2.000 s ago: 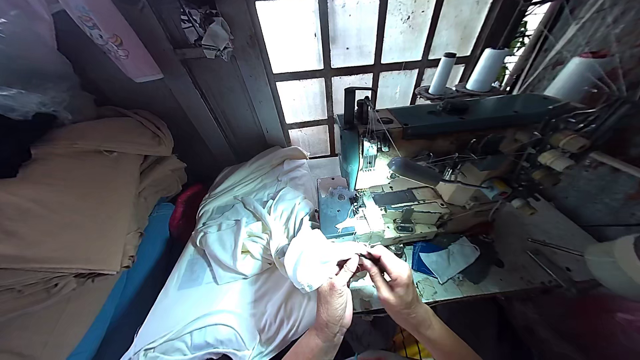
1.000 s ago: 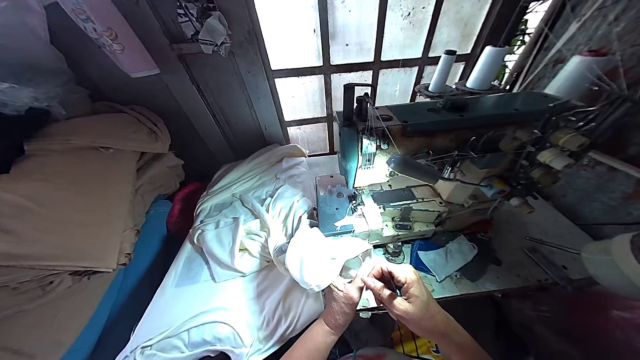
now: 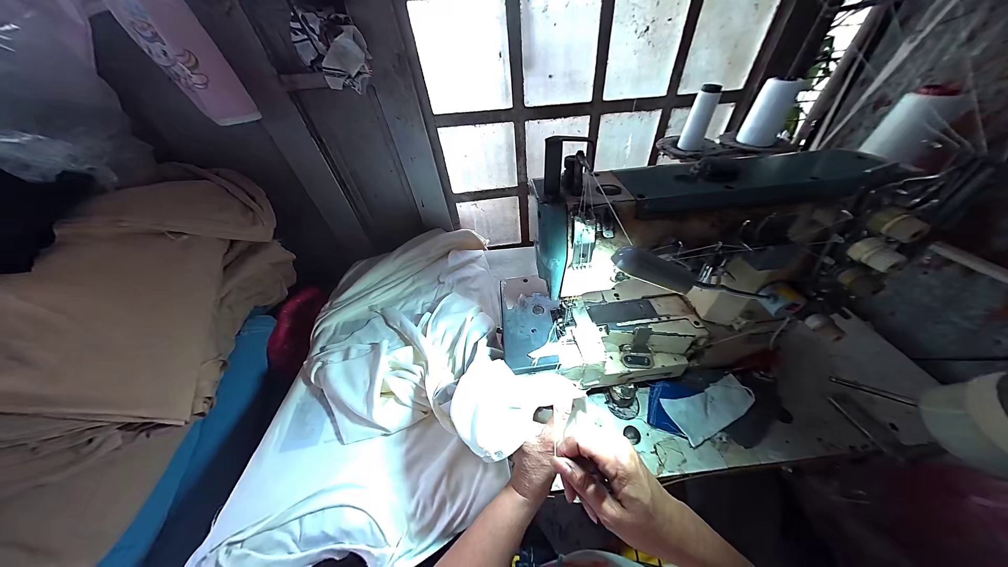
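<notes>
White knit fabric (image 3: 496,402) lies bunched at the front left of an industrial sewing machine (image 3: 630,331), in the light of its lamp. My left hand (image 3: 537,461) is at the fabric's near right end, its fingers partly hidden by the cloth they hold. Close beside it, my right hand (image 3: 606,472) pinches the fabric's edge or a thin strip between thumb and fingers; which of these is unclear. A small dark thing shows in its curled fingers, too hidden to name. More white garments (image 3: 354,480) spread out to the left under the bunched piece.
Stacked tan fabric (image 3: 110,315) is at the left, over blue cloth (image 3: 228,394). White thread cones (image 3: 768,114) stand behind the machine. A blue and white cloth piece (image 3: 709,409) lies on the table right of my hands. A black lamp head (image 3: 654,268) juts out near the needles.
Both hands have moved a little down, toward me, with the fabric's end. My left hand has turned so that more of its fingers are behind the cloth.
</notes>
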